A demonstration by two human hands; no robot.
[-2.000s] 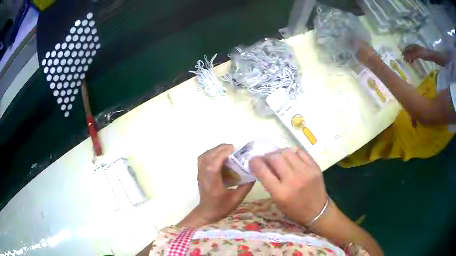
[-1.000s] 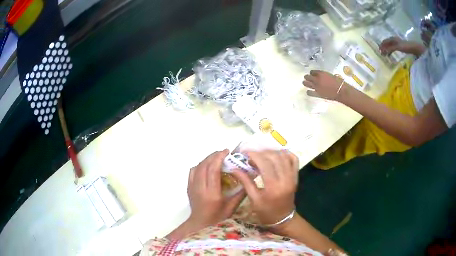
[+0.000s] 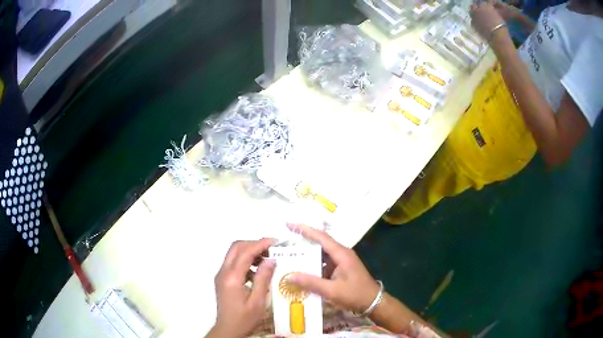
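Observation:
A white retail box (image 3: 297, 315) with a yellow round-headed item printed on it is upright, front towards me, near the bottom centre. My left hand (image 3: 241, 290) holds its left side near the top. My right hand (image 3: 340, 277) holds its right side, thumb on the printed front and fingers at the top edge. Another printed retail box (image 3: 316, 197) lies on the bench beyond my hands. A clear bag of white cords (image 3: 248, 135) lies behind it, with a small loose cord bundle (image 3: 183, 168) to its left.
A red-handled tool (image 3: 79, 269) and a white carton stack (image 3: 123, 315) are at left, by a dotted black sheet (image 3: 24, 191). A second cord bag (image 3: 340, 61), three printed boxes (image 3: 414, 97) and packed boxes (image 3: 456, 41) are farther along. A person in yellow (image 3: 492, 135) works at right.
The held box has turned from a tilted position to upright, its printed front now showing. The view has shifted, with bench items lower and further left. The neighbour's hands are now together at the packed boxes.

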